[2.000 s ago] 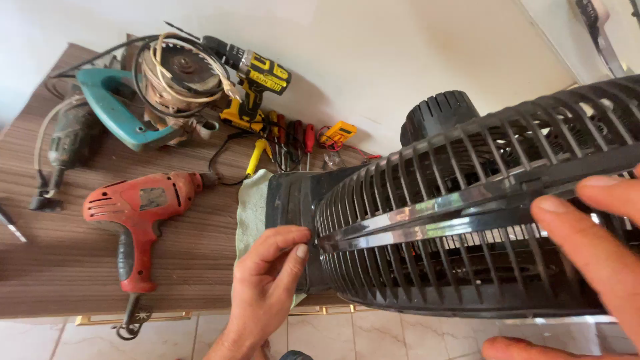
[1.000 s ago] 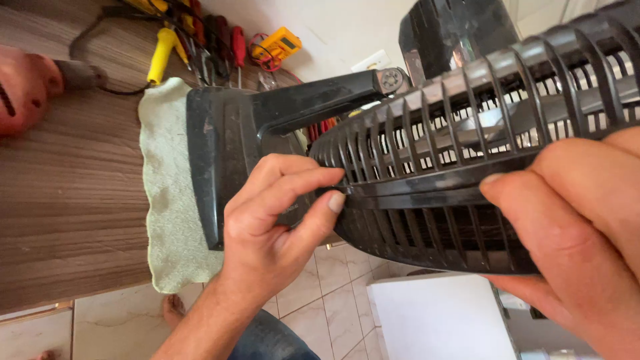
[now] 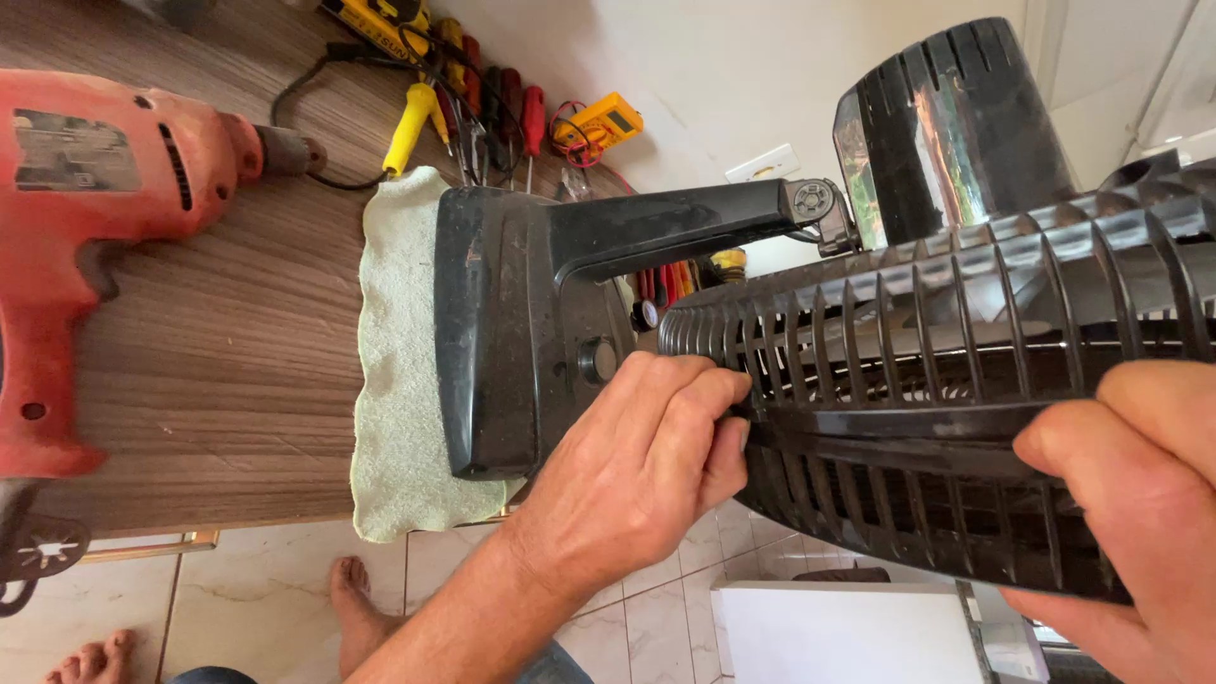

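A black desk fan's base (image 3: 503, 332) rests on a pale green cloth (image 3: 399, 380) on a wooden bench, and its neck (image 3: 684, 223) runs to the motor housing (image 3: 950, 133). My left hand (image 3: 636, 465) pinches the rim of the fan's grille (image 3: 883, 423) at the end nearest the base; the thumb and bent fingers meet at the seam. At the right, my right hand (image 3: 1130, 494) grips the same grille, fingers over the seam and another digit under its lower edge. Both fingertips partly hide the rim. A round knob (image 3: 598, 361) shows on the base.
A red corded drill (image 3: 104, 199) lies on the bench (image 3: 237, 351) at the left. Screwdrivers (image 3: 534, 119), a yellow-handled tool (image 3: 410, 128) and a yellow multimeter (image 3: 603, 123) are near the wall. Below stands a white surface (image 3: 845, 632); bare feet (image 3: 356, 608) are on the tiled floor.
My right hand, with fingers spread beside the grille two seconds ago, is now closed on it. My left hand stays at the rim, fingers more bent. The view has moved nearer the fan.
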